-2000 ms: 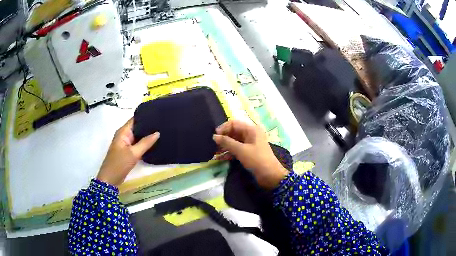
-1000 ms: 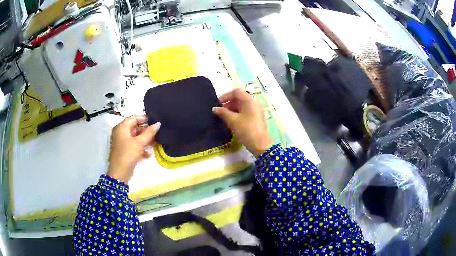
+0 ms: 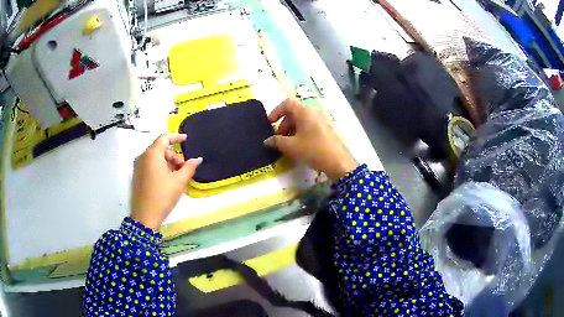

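Note:
A black rounded-square fabric panel lies in the yellow template frame on the white template base. Yellow border shows along the panel's lower and upper edges. My left hand is at the panel's left edge, thumb and fingers pinching its rim. My right hand pinches the panel's right edge. The yellow template flap lies folded open behind the frame.
The white sewing head stands at the left. Black pieces, a green piece, a tape roll and a clear plastic bag are at the right. A black strip crosses yellow tape at the front.
Both hands have brought the black panel away from me and down into the yellow frame. The view has shifted slightly, and the flap and frame's upper border now show more fully.

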